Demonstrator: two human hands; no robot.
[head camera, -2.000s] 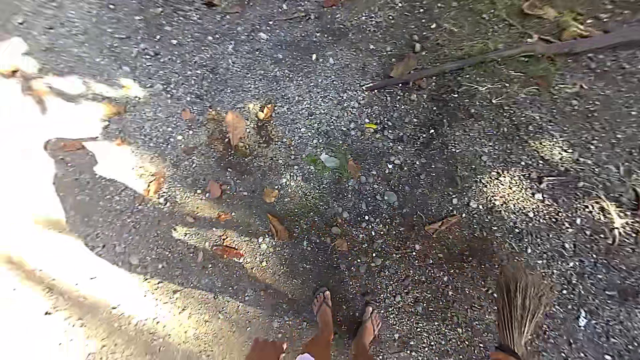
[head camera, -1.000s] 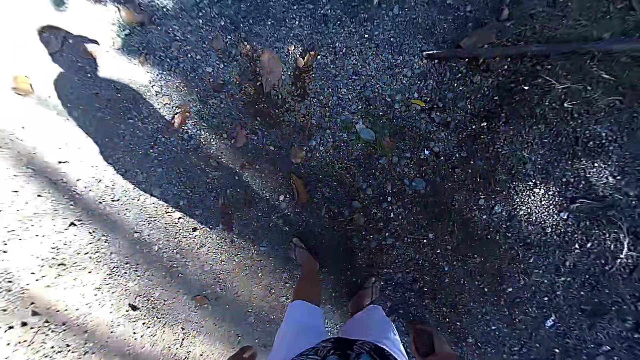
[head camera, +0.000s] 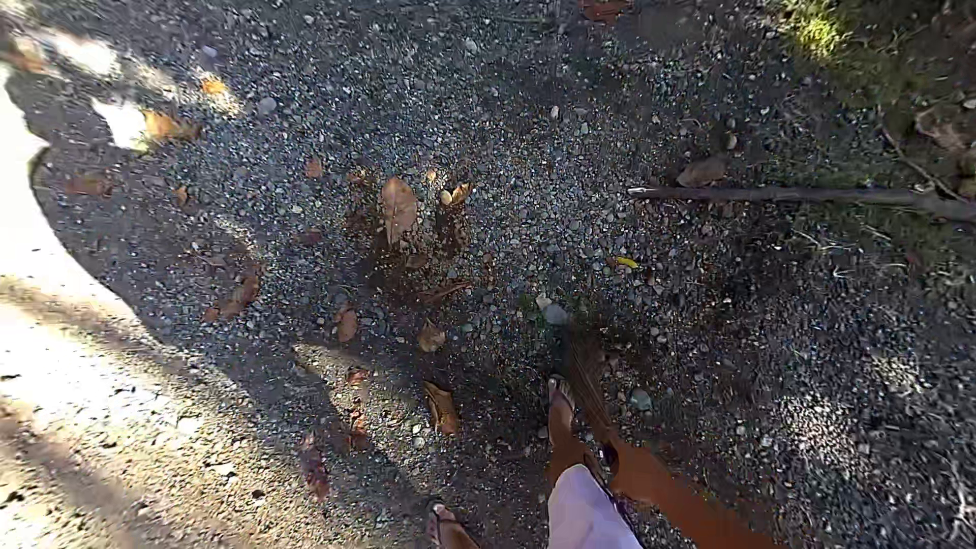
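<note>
My right hand (head camera: 624, 460) reaches in from the lower right, closed around the bound end of a stick broom (head camera: 585, 374). The blurred bristles point up and slightly left, and their tips are near a pale stone (head camera: 556, 313) on the gravel. The broom lies beside my right foot (head camera: 560, 393), which wears a flip-flop. My left hand is outside the view. Left of the broom are a curled brown leaf (head camera: 441, 409), a smaller dry leaf (head camera: 431, 336) and a large upright tan leaf (head camera: 399, 210).
A long wooden stick (head camera: 801, 195) lies on the ground at right, with a dry leaf (head camera: 702, 171) above it. My left foot (head camera: 442, 524) is at the bottom. More leaves, such as a brown one (head camera: 241, 296), are scattered at left. Grass (head camera: 820, 34) grows at upper right.
The broom, seen at the lower right two seconds ago, is now near the feet in my right hand. My left hand has left the view. The feet are now in a stepping stance, right foot forward.
</note>
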